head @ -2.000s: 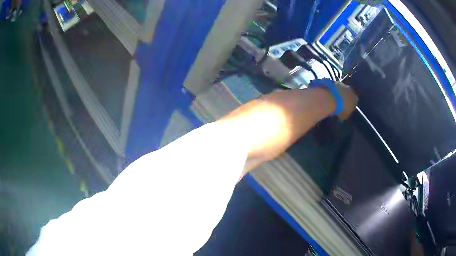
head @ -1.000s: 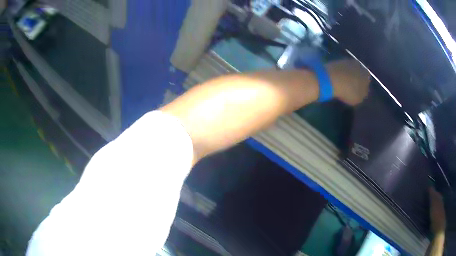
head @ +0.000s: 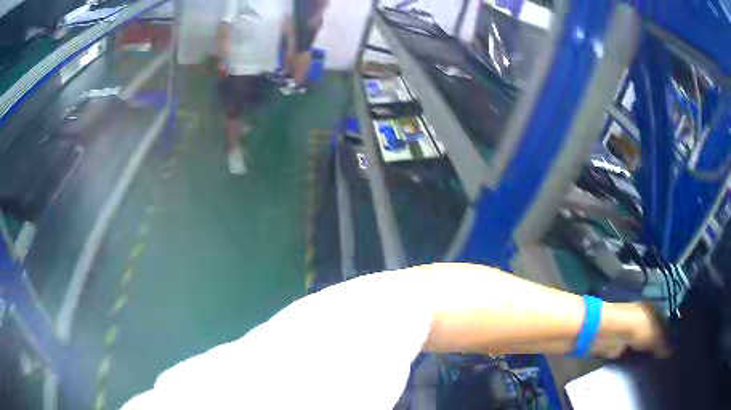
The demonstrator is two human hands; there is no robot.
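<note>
My left hand (head: pixel 641 330), with a blue wristband, reaches out at the lower right over a dark laptop (head: pixel 701 336) on the rack shelf. The hand is blurred and its fingers merge with the dark laptop, so its grip cannot be told. A bright white patch shows just below the wrist; what it is cannot be told. Dark cables (head: pixel 672 284) stand behind the hand. My right hand is not in view.
A blue upright (head: pixel 537 144) rises right of centre. A green aisle floor (head: pixel 216 232) with yellow-black tape runs at left. A person (head: pixel 255 48) in a white top stands at its far end. A lit screen (head: pixel 405 138) is on the neighbouring rack, and another rack is at far left.
The view has swung left and up, bringing the aisle and the person into view. My left hand now appears lower and farther right. The limb at the lower right edge is gone from view.
</note>
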